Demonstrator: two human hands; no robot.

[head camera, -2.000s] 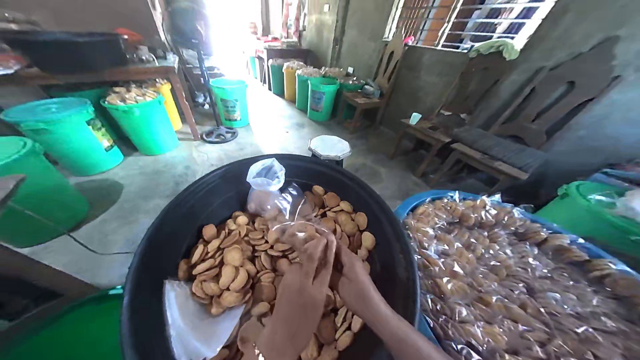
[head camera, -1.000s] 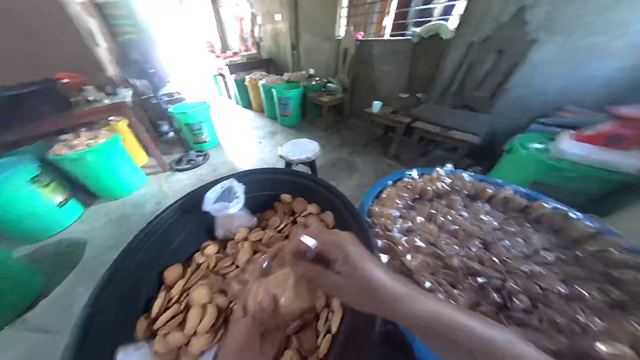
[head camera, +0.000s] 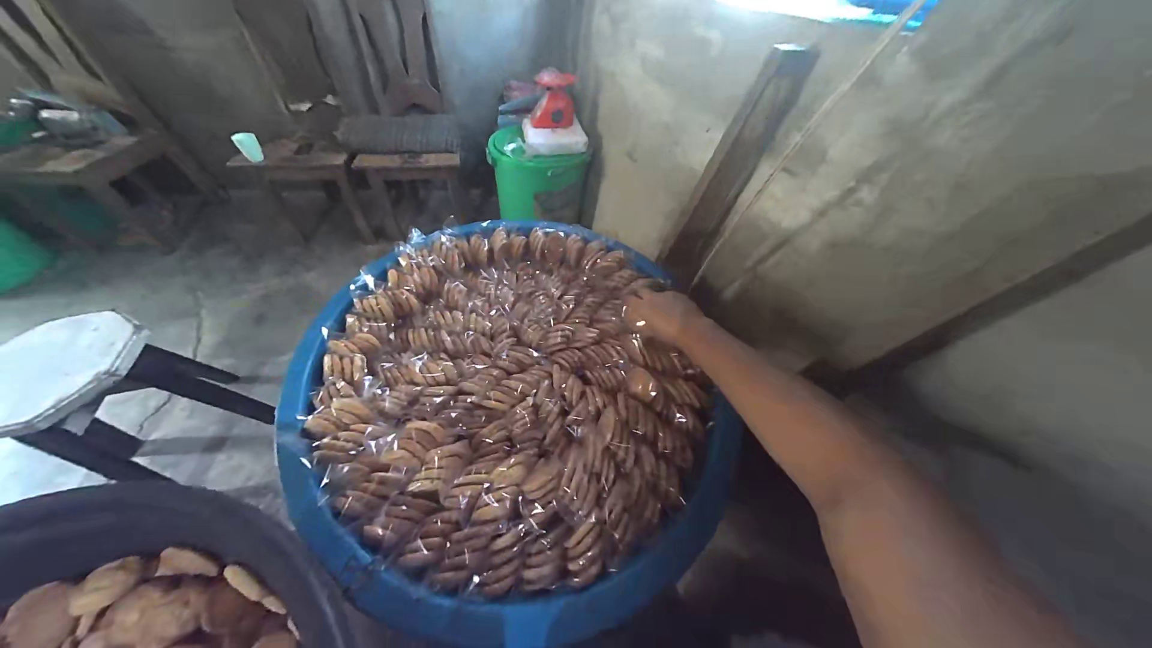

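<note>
My right hand (head camera: pixel 661 315) reaches over the far right part of a blue plastic tub (head camera: pixel 310 490), its fingers down among clear plastic packs of round biscuits (head camera: pixel 504 387). Whether the fingers grip a pack is not clear. The packs lie in rings that fill the tub to near its rim. At the lower left, a black tub (head camera: pixel 225 522) holds loose biscuits (head camera: pixel 144 607). My left hand is out of view.
A white-topped stool (head camera: pixel 67 369) with dark legs stands at the left. Behind the blue tub are a green lidded bucket (head camera: pixel 540 184) with a red item on top and wooden chairs (head camera: pixel 405 162). A wooden post (head camera: pixel 742 162) leans on the wall at the right.
The view has swung far to the right. My right hand has moved from the loose biscuits in the black tub to the packs in the blue tub. My left hand has gone out of view.
</note>
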